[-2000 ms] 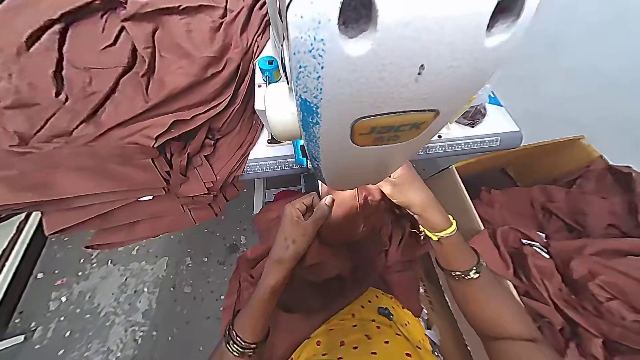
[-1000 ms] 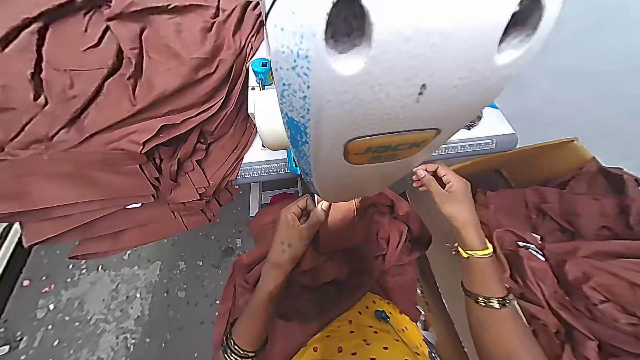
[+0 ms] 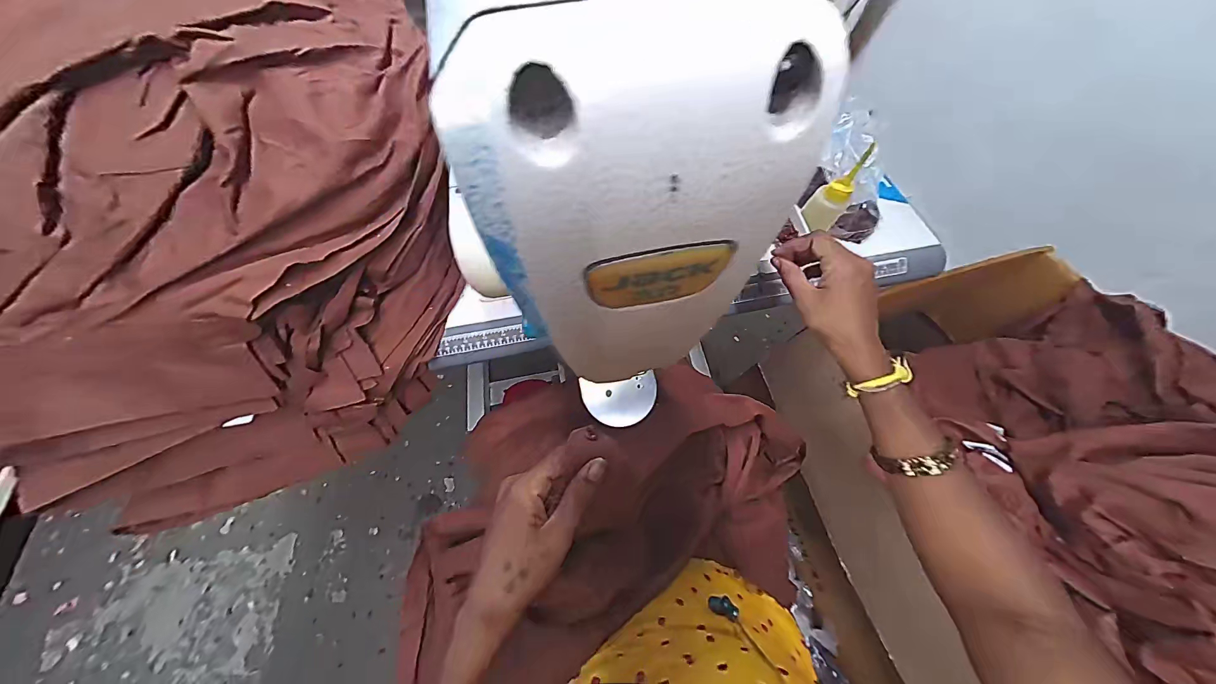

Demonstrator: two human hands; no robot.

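Observation:
The white head of a Jack sewing machine (image 3: 627, 180) fills the upper middle, with a rounded white metal part (image 3: 619, 401) showing under it. Brown fabric (image 3: 655, 494) hangs below that part and lies over my lap. My left hand (image 3: 546, 513) is at this fabric, thumb and forefinger close together, just below the metal part; whether cloth is pinched between them is unclear. To the right of the machine head, my right hand (image 3: 831, 290) is raised with its fingertips bunched near a small dark speck. It is close to the machine bed and a yellow-tipped oil bottle (image 3: 825, 204).
A large pile of brown cloth (image 3: 190, 237) lies at the left, overhanging the speckled grey floor (image 3: 180, 589). On the right, a cardboard box (image 3: 826, 465) holds more brown fabric (image 3: 1121, 456). A clear plastic bag (image 3: 855, 142) stands behind the bottle.
My right hand has moved from the fabric beneath the machine head, up and out to the right. The rounded metal part and oil bottle have come into sight. The view has shifted.

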